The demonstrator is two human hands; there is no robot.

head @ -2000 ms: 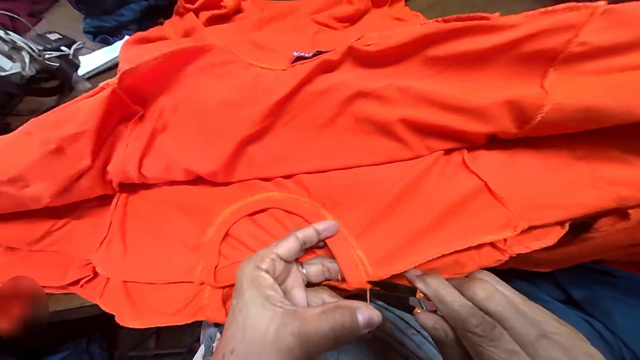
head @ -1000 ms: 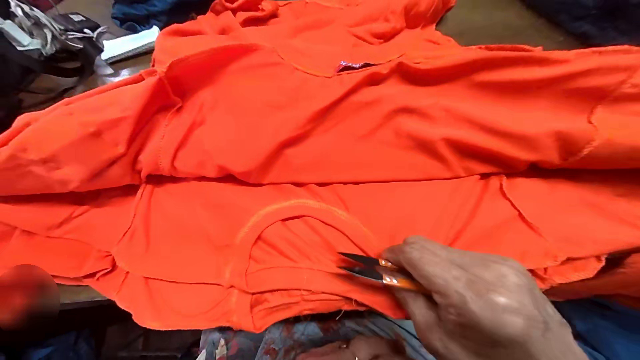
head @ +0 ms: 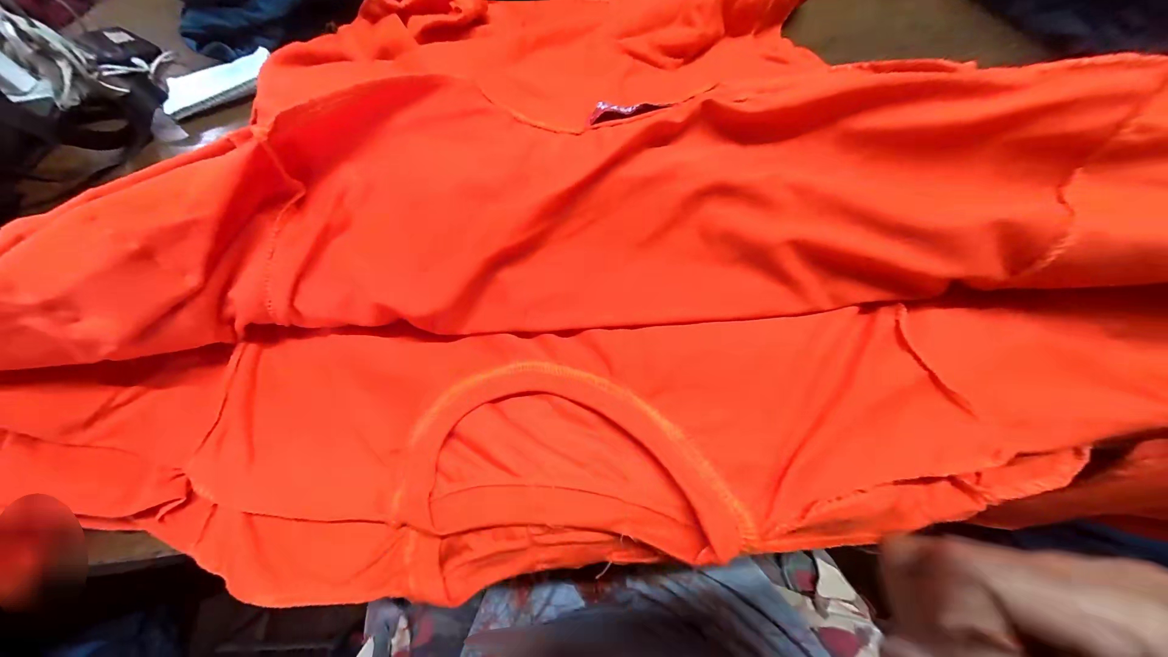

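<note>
An orange knit garment (head: 566, 237) lies spread across the whole view, with its seams showing. Its round ribbed neckband (head: 547, 374) is near the lower middle, and a loose thread end (head: 604, 570) hangs from the band's lower edge. A small dark label (head: 625, 111) shows at another neck edge near the top. My right hand (head: 1013, 593) is a blur at the bottom right, just below the garment's edge; whether it holds anything cannot be made out. My left hand is out of view.
Dark bags and pale cords (head: 64, 64) lie at the upper left, beside a white folded item (head: 216, 84). Dark blue cloth (head: 260, 23) is behind them. Brown tabletop (head: 899, 36) shows at the upper right. Patterned cloth (head: 639, 616) is below the garment.
My left hand, at the neckband two seconds ago, has left the view. My right hand, which held small thread snips over the neckband a second ago, has moved down and right.
</note>
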